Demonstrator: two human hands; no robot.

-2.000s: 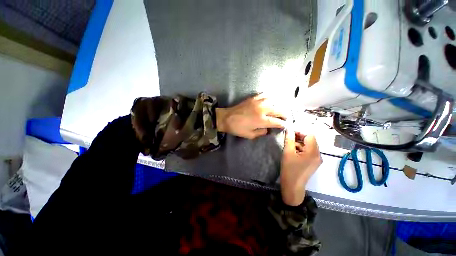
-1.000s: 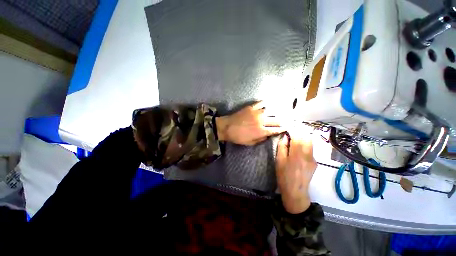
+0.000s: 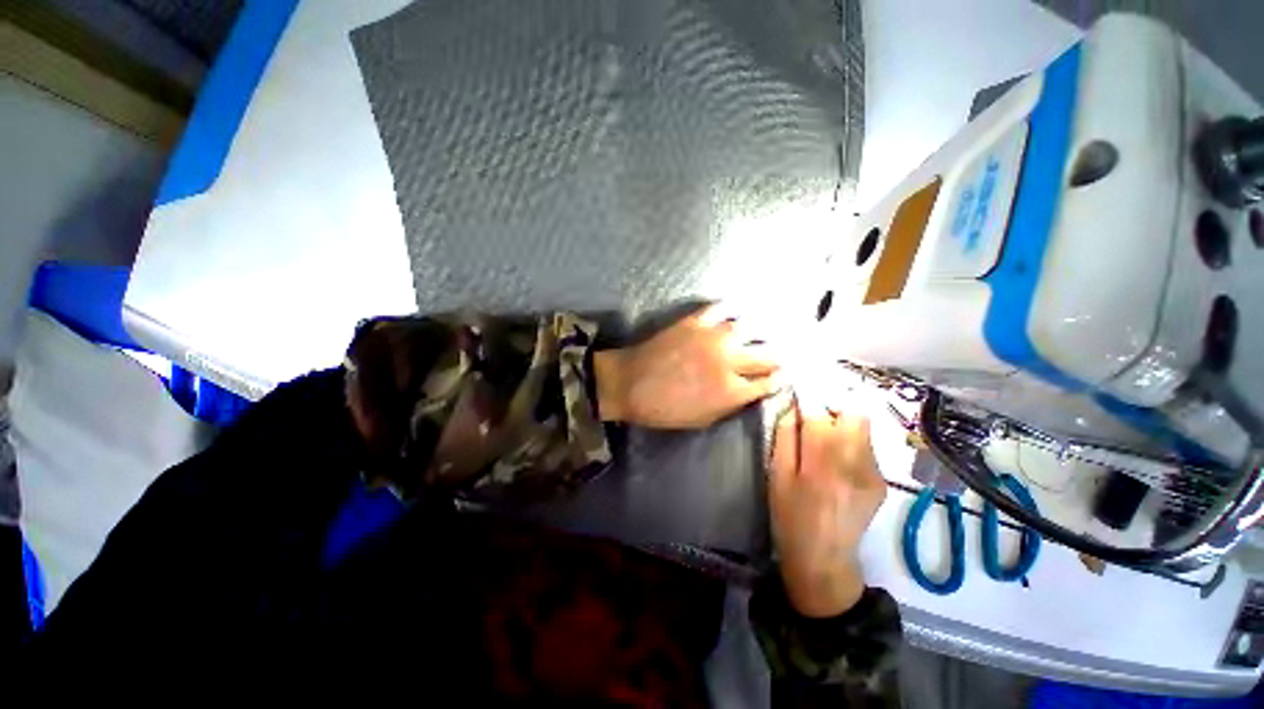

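The grey fabric panel [image 3: 555,166] lies flat on the table, left of the white sewing machine [image 3: 1095,222], with a seam line along its right side. My left hand [image 3: 689,371] lies on the panel with its fingertips by the bright lamp light near the needle area. My right hand [image 3: 828,492] is just nearer to me and right of it, thumb and fingers pinching the panel's right edge. The presser foot and needle are lost in the glare. Both sleeve ends are camouflage.
Scissors with blue handles [image 3: 934,540] lie on the white table [image 3: 277,236] right of my right hand, partly below the machine's thread guard. A small black object [image 3: 1120,496] lies further right. Pale cloth [image 3: 111,457] hangs beside a blue bin at the left.
The view has shifted, so the machine sits further right. The panel's far left corner has come into view, the panel lying nearer than two seconds ago. My hands stay close together at the seam edge.
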